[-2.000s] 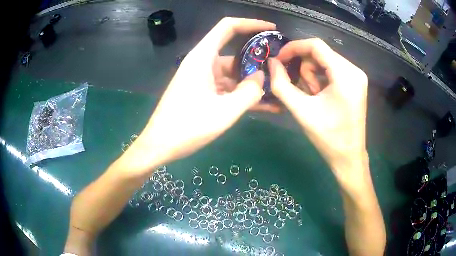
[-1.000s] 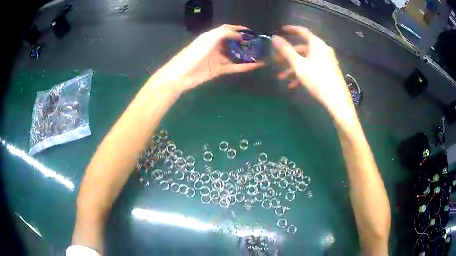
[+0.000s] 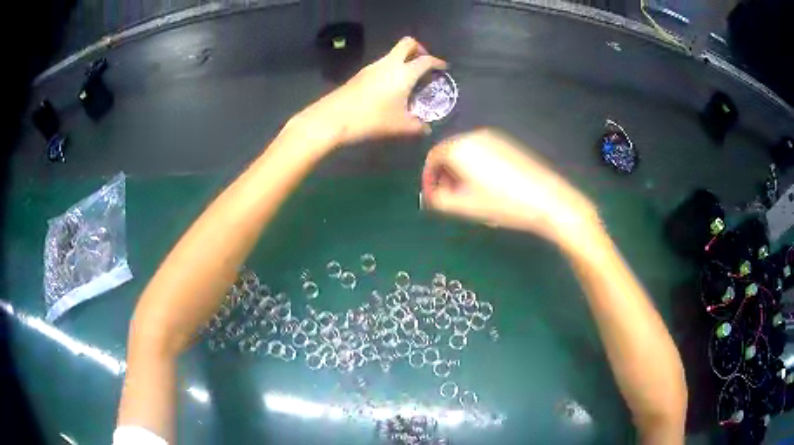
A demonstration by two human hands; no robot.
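Note:
My left hand holds a round unit by its edge over the dark belt, its shiny round face showing. My right hand is below and to the right of it, apart from the unit, blurred, with its fingers curled in. Whether something small is in its fingers I cannot tell. Loose coil springs lie spread on the green surface nearer to me. A denser clump of springs lies at the bottom edge.
A plastic bag of springs lies at the left. Another round unit with a pale wire lies on the belt at the right. Black housings stand on the belt, one at the top. Grouped black housings with red wires are at the right edge.
My right hand has come away from the unit and down towards me, with its fingers curled. The unit in my left hand has turned and shows a shiny face. The view has shifted slightly.

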